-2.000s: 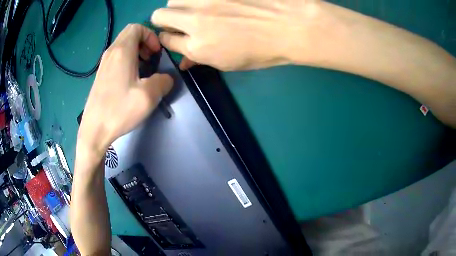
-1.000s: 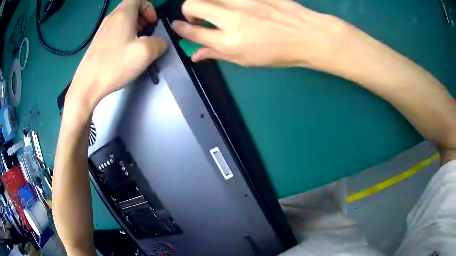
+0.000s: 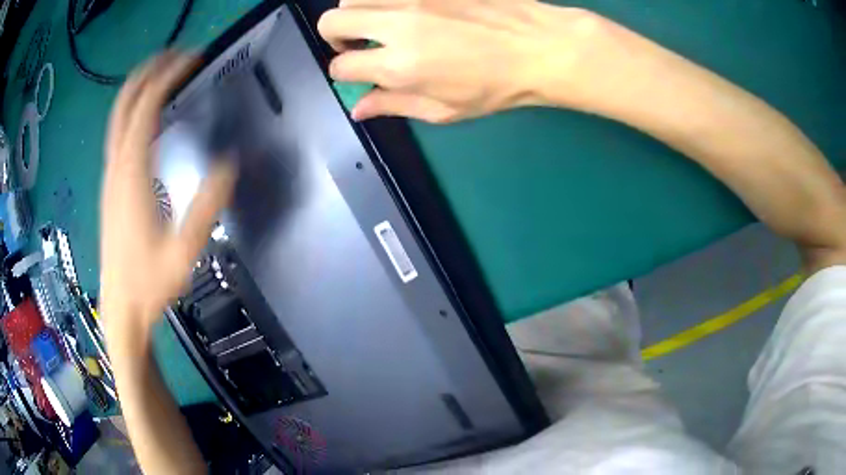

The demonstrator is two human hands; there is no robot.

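Note:
The laptop lies upside down and slanted, its grey bottom cover [image 3: 325, 223] facing up with a white barcode label [image 3: 396, 250]. The open component bay [image 3: 246, 339] is on its left side. My right hand [image 3: 417, 65] is at the laptop's upper right edge, fingers curled around the green pry tool [image 3: 351, 91], of which only a small bright part shows. My left hand [image 3: 158, 204] is motion-blurred over the left part of the cover, near a fan grille, thumb apart from the fingers and nothing visible in it.
A black pad [image 3: 436, 199] edges the laptop on the right. A black cable [image 3: 102, 76] and tape rings [image 3: 30, 144] lie at upper left. Tools and small parts [image 3: 46, 334] clutter the left. The wearer's pale-clothed lap [image 3: 594, 371] is at the laptop's lower right.
My left hand has left the laptop's top corner and moved down and left, opening. My right hand stays at the right edge. The laptop sits slightly higher in view.

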